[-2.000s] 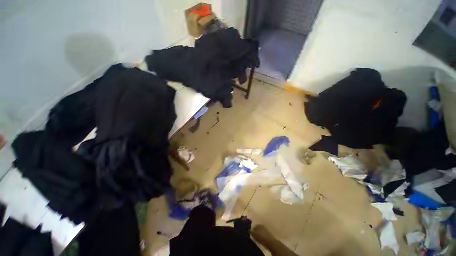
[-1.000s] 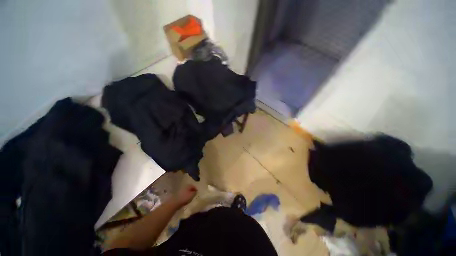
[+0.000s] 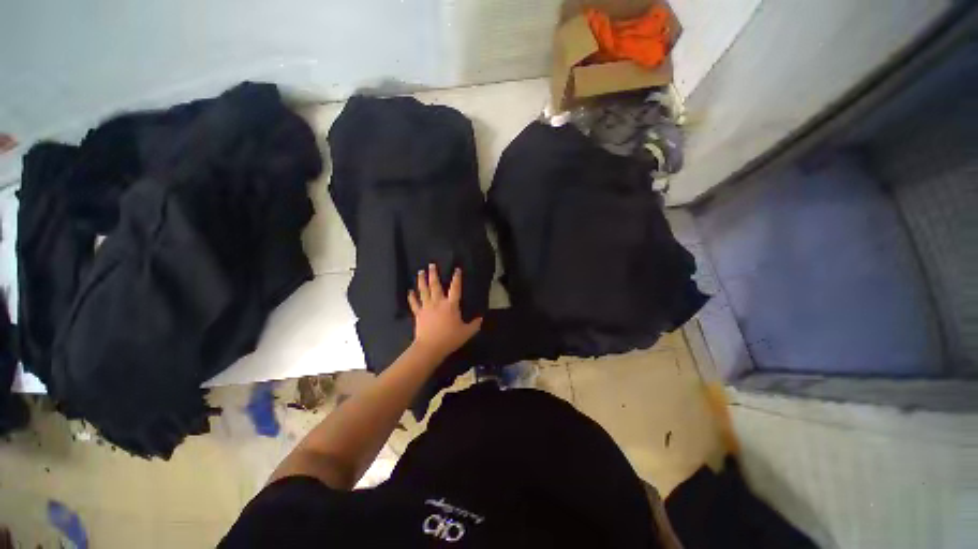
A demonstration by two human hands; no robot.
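Piles of black cut pieces lie on the white table. The middle pile is long and hangs over the table's front edge. My left hand lies on its lower part, palm down with the fingers spread, and holds nothing visible. A right pile lies beside the middle one, close to it at the bottom. A larger, rumpled left pile also hangs over the front edge. My right hand is not in view; only a bit of the right arm shows at the bottom.
An open cardboard box with orange cloth stands at the table's back right, with grey crumpled material before it. A doorway is at right. Black cloth lies on the floor at lower right. Blue scraps lie on the floor.
The view has moved closer to the table and turned towards it. My left hand, earlier beyond the table's front edge, now rests on the middle pile.
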